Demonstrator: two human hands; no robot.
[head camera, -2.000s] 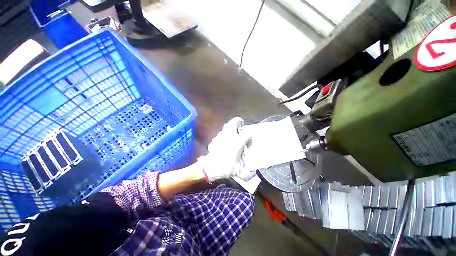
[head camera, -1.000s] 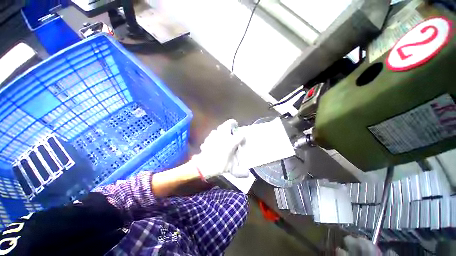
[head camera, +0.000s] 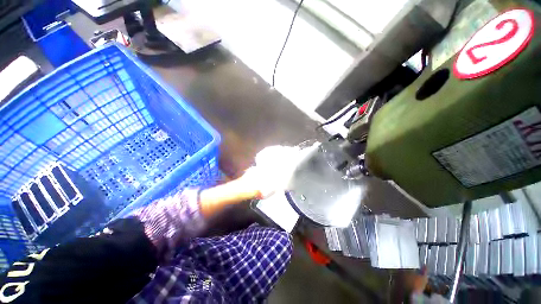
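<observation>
My left hand (head camera: 277, 169), in a white glove, is overexposed and blurred at the left edge of the round grey drill press table (head camera: 325, 193). Its fingers merge into the glare, so I cannot tell whether it holds a workpiece. The drill chuck (head camera: 356, 170) is right of the table, under the green machine head (head camera: 451, 124). A blurred skin-toned and reddish shape, possibly my right hand (head camera: 417, 285), is low on the right near the shiny feed handle (head camera: 460, 252); its fingers are not readable.
Silver workpieces (head camera: 396, 242) stand in rows below the head. A blue crate (head camera: 204, 155) at left holds several slotted pieces (head camera: 47, 199). A pale tray (head camera: 277, 212) and red-orange handled tool (head camera: 317, 252) lie near the bench edge. A dark grey box (head camera: 379, 65) is behind.
The flat silver workpiece at my left hand no longer shows clearly, and more of the round table is exposed. The white glove seen low on the right is now a reddish blur.
</observation>
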